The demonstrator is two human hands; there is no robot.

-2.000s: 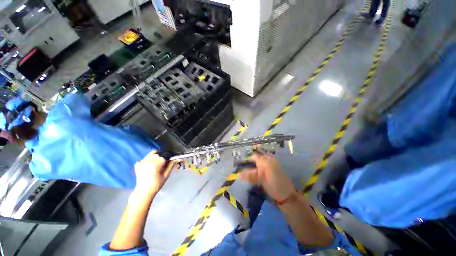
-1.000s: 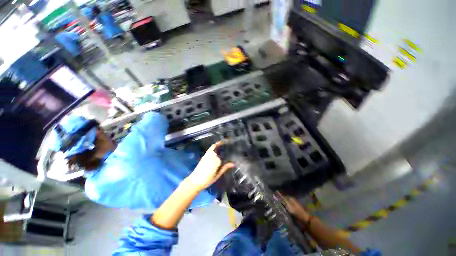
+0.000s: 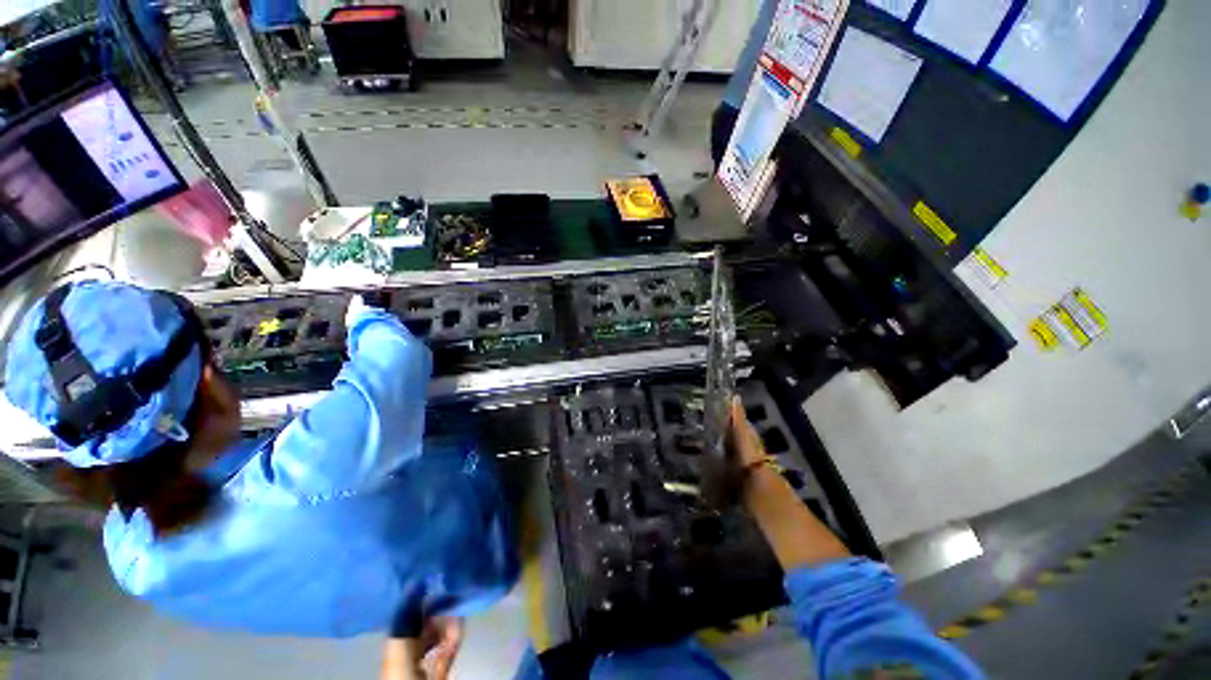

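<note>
A wave-solder pallet (image 3: pixel 719 359) stands upright, seen nearly edge-on, over the stacked dark pallets (image 3: pixel 614 498) in front of me. Thin metal pins stick out from its sides. My right hand (image 3: pixel 746 449) grips its near part from the right; some fingers are hidden behind the pallet. My left hand (image 3: pixel 428 651) is low at the bottom edge, partly cut off, away from the pallet. Its fingers look curled and I cannot tell if it holds anything.
A coworker in blue (image 3: pixel 306 518) stands close on the left, one arm over the conveyor. Pallets with green boards (image 3: pixel 485 316) lie between the conveyor rails (image 3: pixel 584 369). Beyond are a black box with an orange-yellow item (image 3: pixel 639 202) and, at right, a white machine (image 3: pixel 1062 385).
The view has turned and now faces the conveyor. The pallet has gone from lying lengthwise between my hands to upright in my right hand. My left hand has moved off it, down to the bottom edge.
</note>
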